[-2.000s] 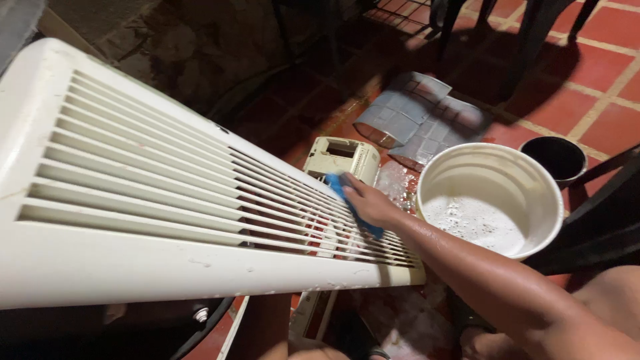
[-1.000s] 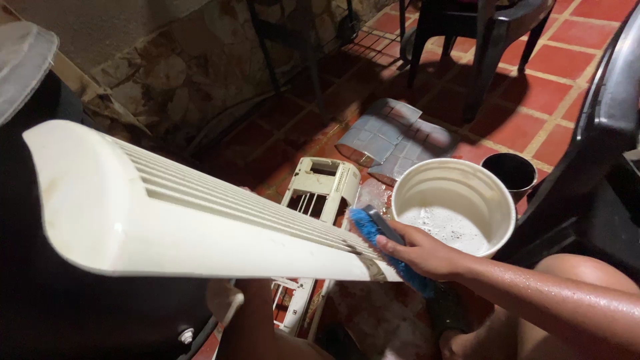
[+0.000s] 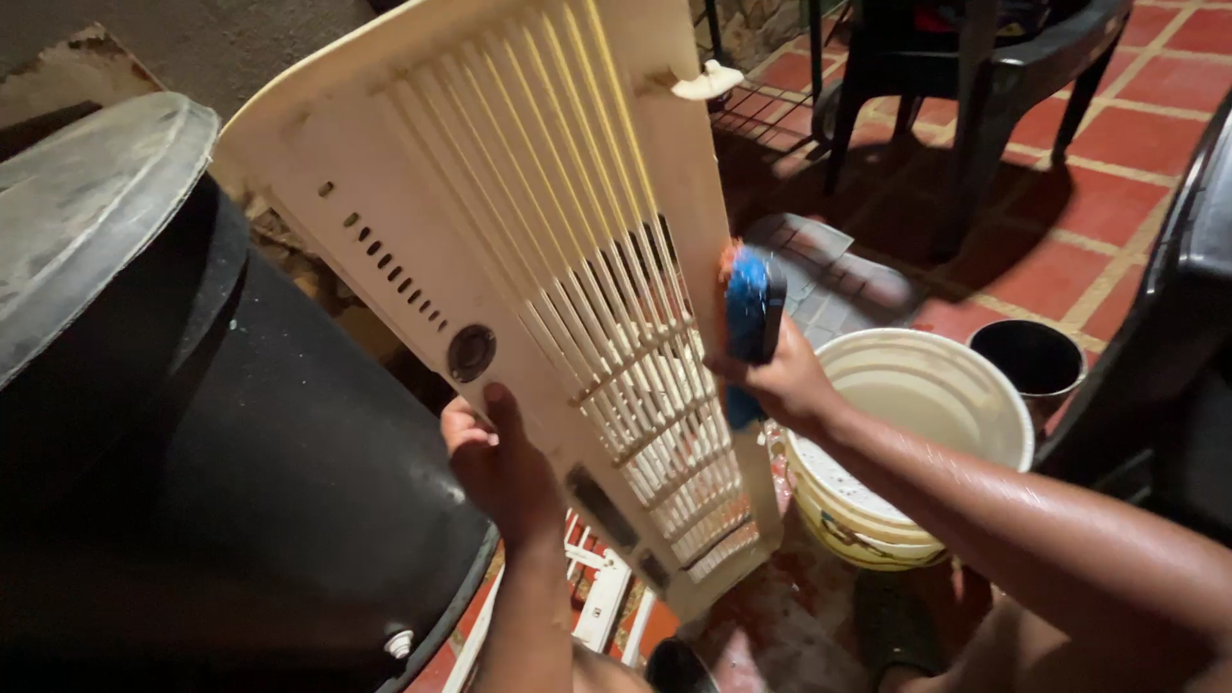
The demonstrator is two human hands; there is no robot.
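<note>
My left hand (image 3: 500, 462) grips the lower left edge of a white plastic slatted grille panel (image 3: 385, 164), thumb on its inner face just below a round dark part. The panel stands tilted, its inner side with ribs and a row of small slots facing me. In my right hand (image 3: 784, 375) is a scrub brush (image 3: 756, 298) with blue and orange bristles and a dark back, held upright at the panel's right edge; whether the bristles touch it I cannot tell. Right of the panel, behind my right forearm, stands a white plastic bucket (image 3: 924, 385) with sudsy water.
A large black barrel (image 3: 289, 462) with a grey lid (image 3: 115, 212) fills the left. Mesh filter panels (image 3: 828, 269) lie on the red tile floor beyond the bucket, beside a dark pot (image 3: 1028, 356). Black plastic chairs (image 3: 1020, 87) stand behind and right. White frame parts (image 3: 602, 597) lie below.
The panel has turned from its slatted outer face to its inner side and stands more upright. My left hand has come into view on its edge. The brush has moved off the slats to the right edge.
</note>
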